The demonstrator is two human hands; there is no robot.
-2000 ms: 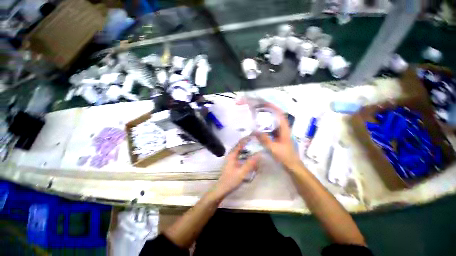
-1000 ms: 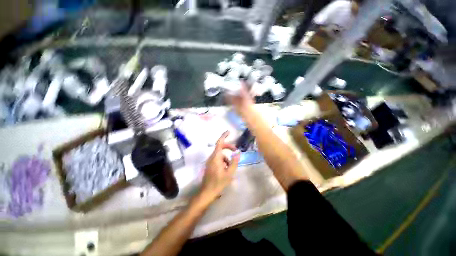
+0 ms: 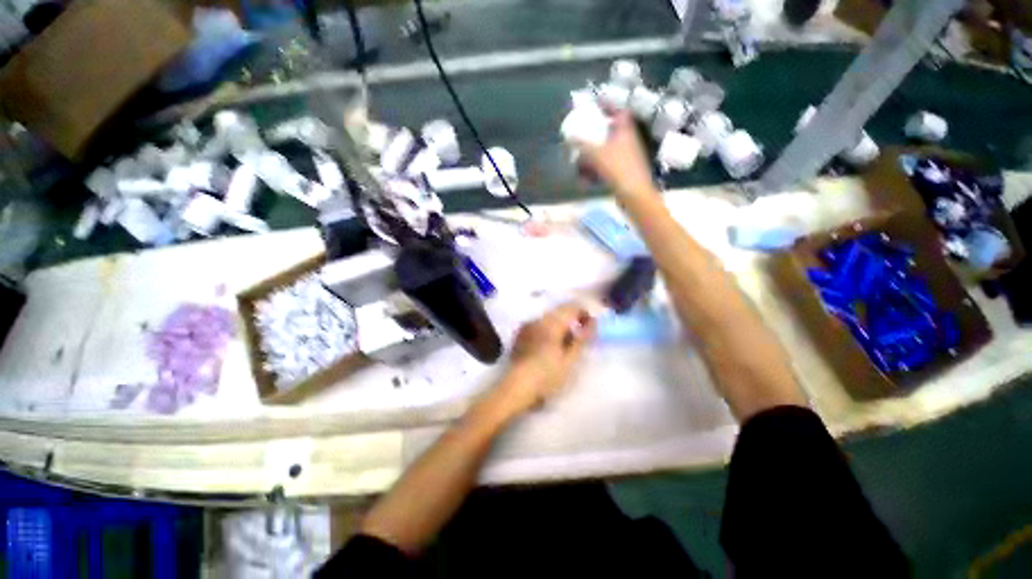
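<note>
My right hand [image 3: 617,156] reaches over the conveyor belt behind the bench, its fingers on a white round unit [image 3: 584,122] at the near left of a cluster. My left hand [image 3: 552,342] is over the middle of the bench with fingers curled; a small dark spot shows at the fingertips, and I cannot tell what is held. The black electric screwdriver [image 3: 449,296] hangs to the left of my left hand. A black elongated object [image 3: 631,283] lies between my hands, beside light-blue pieces [image 3: 634,326].
A carton of small white parts [image 3: 303,330] stands left, beside the metal feeder [image 3: 394,328]. Pink-purple parts [image 3: 189,353] lie farther left. A carton of blue cells [image 3: 888,300] stands right. White units with stems [image 3: 243,187] lie behind the bench. A grey post [image 3: 866,96] slants at the upper right.
Since two seconds ago, my right hand has moved from the bench out to the white cluster. My left hand has stayed near mid-bench and its fingers have curled in. The view swung right and back.
</note>
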